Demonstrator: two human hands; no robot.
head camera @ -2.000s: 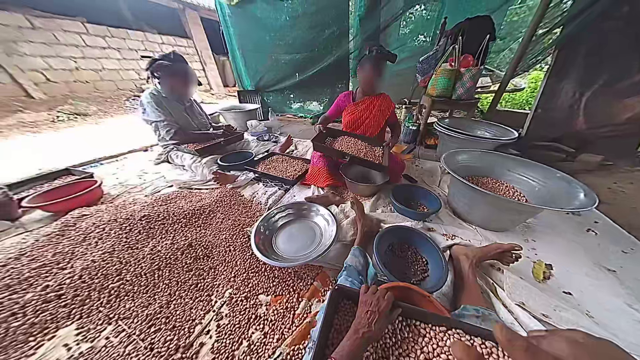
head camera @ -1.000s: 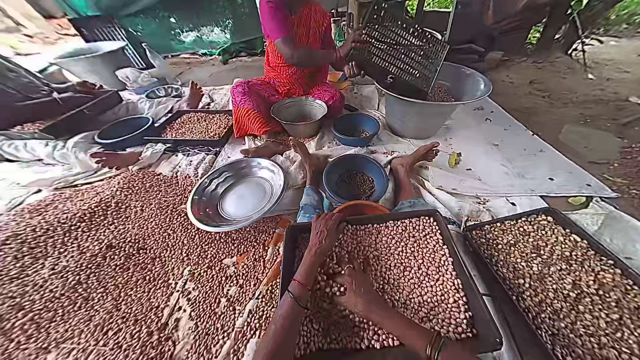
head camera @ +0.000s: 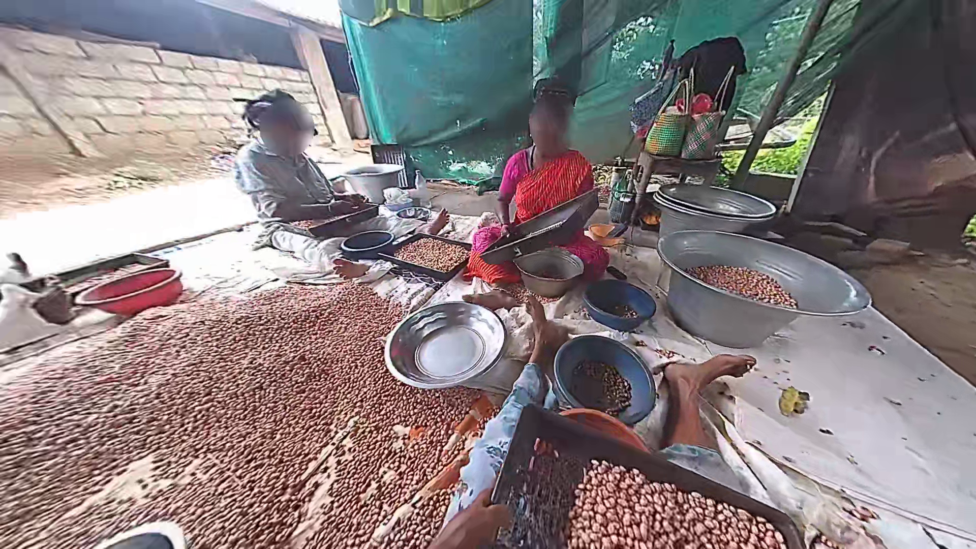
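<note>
My left hand [head camera: 474, 524] grips the left side of a black sieve tray [head camera: 648, 456] at the bottom of the head view. Reddish-brown nuts or beans [head camera: 663, 511] lie in the tray's middle and right, leaving dark mesh bare at its left. My right hand is out of view. An orange bowl [head camera: 606, 427] shows partly behind the tray's far edge, between my legs. Beyond it, a blue basin [head camera: 568, 381] holds a few darker pieces. A shiny steel basin [head camera: 446, 345] stands left of my legs, beside a broad heap of the same nuts [head camera: 252, 412].
A person in red [head camera: 553, 183] holds a tilted black tray over a metal bowl [head camera: 549, 263]. Another person [head camera: 286, 183] sits at the left with a tray. A large metal basin [head camera: 762, 320] with nuts stands right, a red basin [head camera: 131, 293] far left.
My right hand, on the nuts a second ago, has left the view. The nuts have gathered away from the tray's left side. The person in red has brought their tray down from the large basin. The view has swung.
</note>
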